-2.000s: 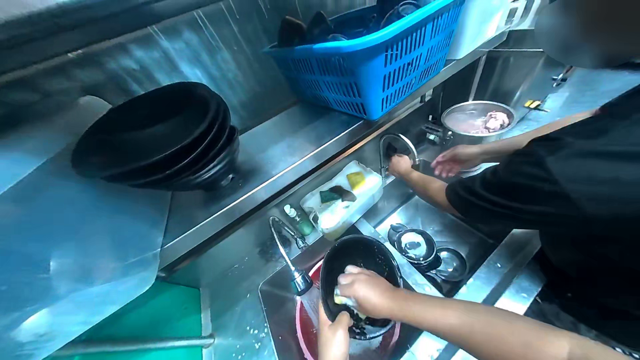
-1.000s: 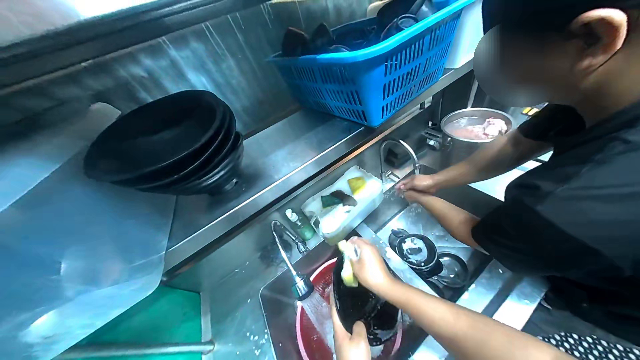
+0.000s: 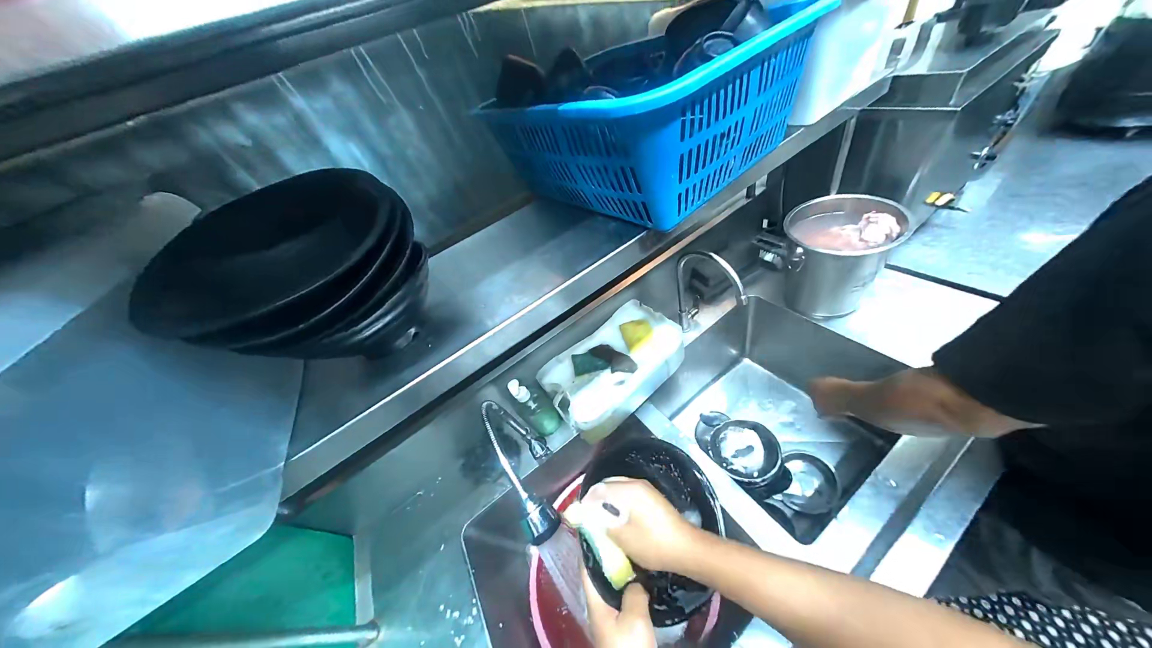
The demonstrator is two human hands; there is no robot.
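My right hand (image 3: 648,522) presses a yellow-and-green sponge (image 3: 612,560) against a black bowl (image 3: 592,540) near the bottom centre. Lower down, my left hand (image 3: 621,616) grips this bowl by its rim. Another large black bowl (image 3: 657,459) lies just behind, over a red basin (image 3: 551,598) in the near sink. Water sprays from a hose faucet head (image 3: 542,522) to the left of my hands.
Black dishes (image 3: 747,450) lie in the second sink, where a co-worker's hand (image 3: 841,396) reaches. Soapy tub (image 3: 621,373), green bottle (image 3: 535,409) and metal pot (image 3: 841,261) stand behind. The shelf holds stacked black bowls (image 3: 270,261) and a blue basket (image 3: 666,135).
The co-worker's hands have left the far faucet; one is now over the second sink, and the head is out of view. My right hand with the sponge has moved lower on the bowl.
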